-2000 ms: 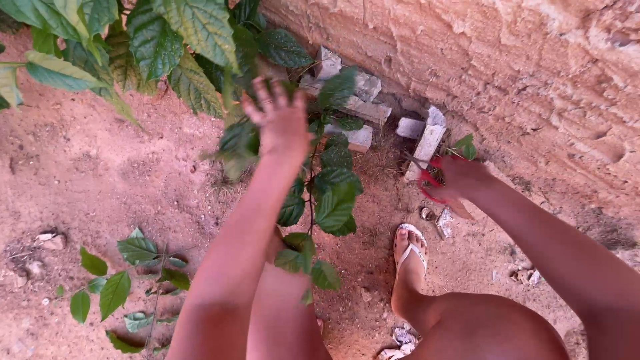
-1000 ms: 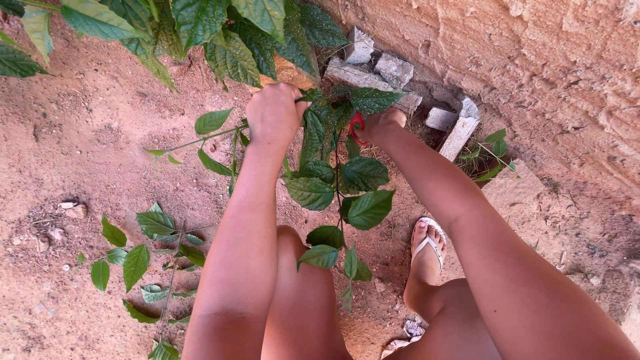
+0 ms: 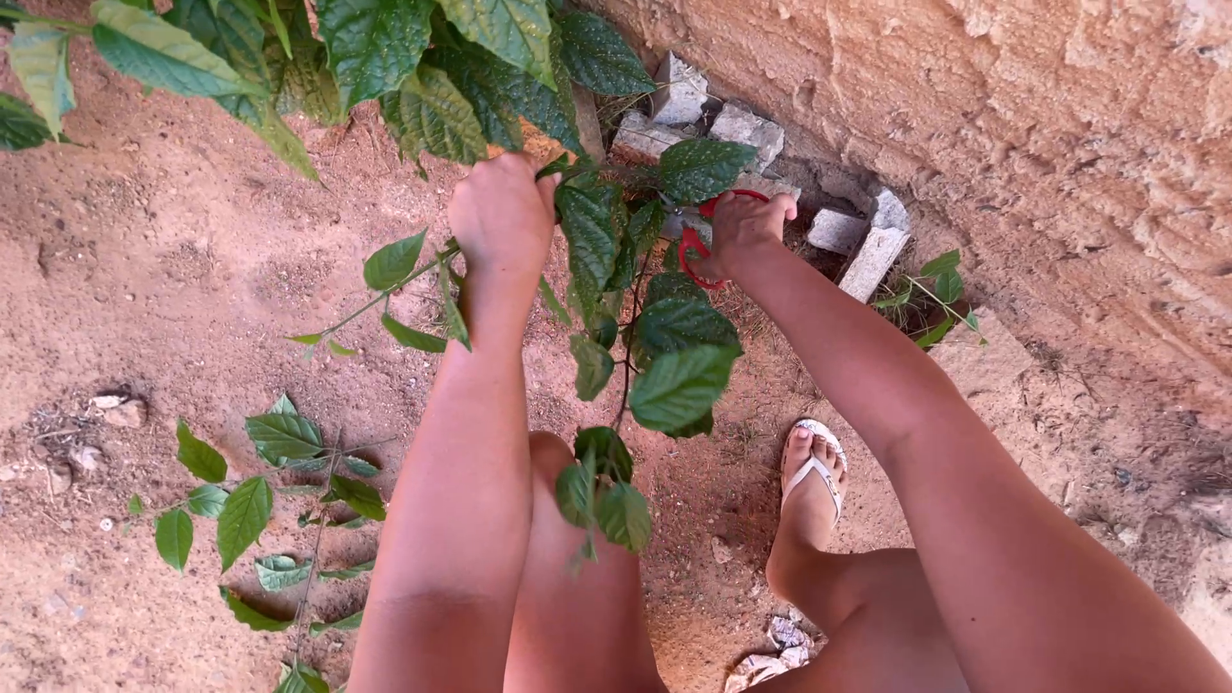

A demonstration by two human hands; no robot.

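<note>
My left hand (image 3: 502,214) is closed around a leafy green branch (image 3: 630,327), whose leaves spread to the right of the fist and hang down between my arms. My right hand (image 3: 749,229) holds red-handled scissors (image 3: 695,252) with the handles apart. Their blades point left in among the leaves and are mostly hidden, so I cannot tell whether they touch a stem. Above both hands hang larger leaves of the plant (image 3: 443,106).
A rough earthen wall (image 3: 1011,135) rises at the upper right, with broken masonry pieces (image 3: 874,260) along its foot. A leafy cutting (image 3: 310,568) lies on the soil at lower left. My sandalled foot (image 3: 813,472) stands below the right forearm.
Two seconds ago my left hand was open over the foliage; now it grips the branch. My right hand has moved left with the scissors, from beside the masonry pieces to the leaves.
</note>
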